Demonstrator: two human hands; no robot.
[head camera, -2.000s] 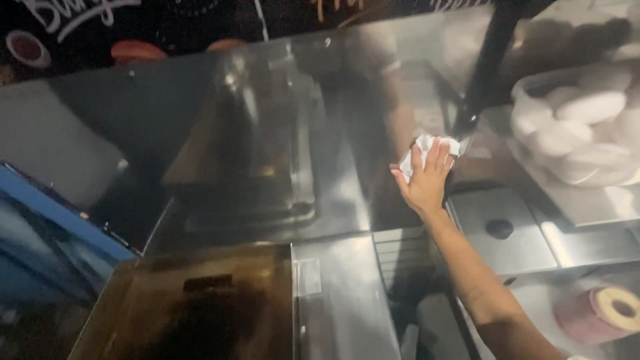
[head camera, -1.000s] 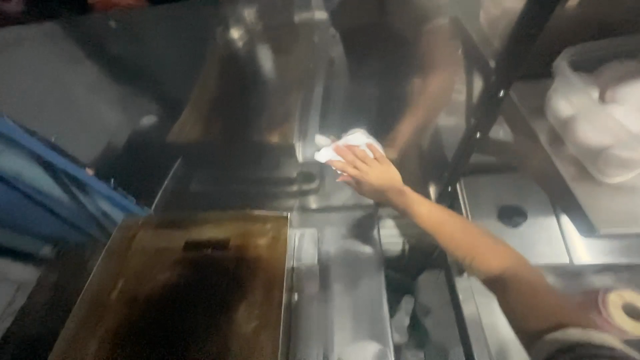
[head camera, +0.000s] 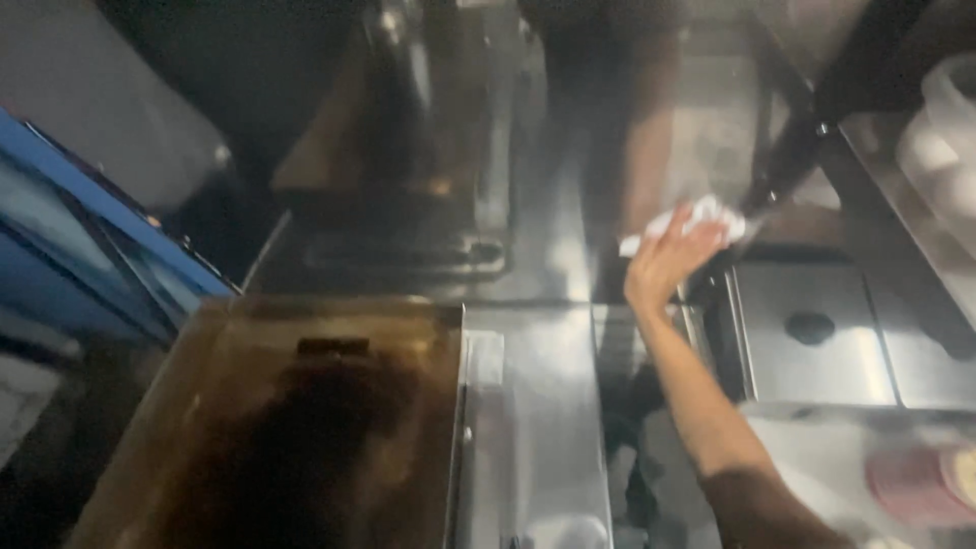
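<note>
My right hand (head camera: 671, 255) presses a crumpled white cloth or paper towel (head camera: 705, 213) against the shiny stainless steel wall panel (head camera: 557, 175), right of centre. The forearm reaches in from the lower right, and its reflection shows in the steel above the hand. Below and to the left is a flat metal griddle (head camera: 252, 427) with a browned, dark-stained surface and a dark slot near its back edge. My left hand is out of view. The picture is blurred.
A steel ledge (head camera: 553, 427) runs beside the griddle. At right are steel lids (head camera: 812, 335), a shelf (head camera: 907, 213) with a translucent tub (head camera: 949, 145) of pale items, and a reddish roll (head camera: 915, 484). A blue-framed panel (head camera: 99, 206) stands at left.
A second ago my right hand with the white cloth was farther left on the steel panel, near the griddle's reflection; now it is back to the right, close to the dark shelf support.
</note>
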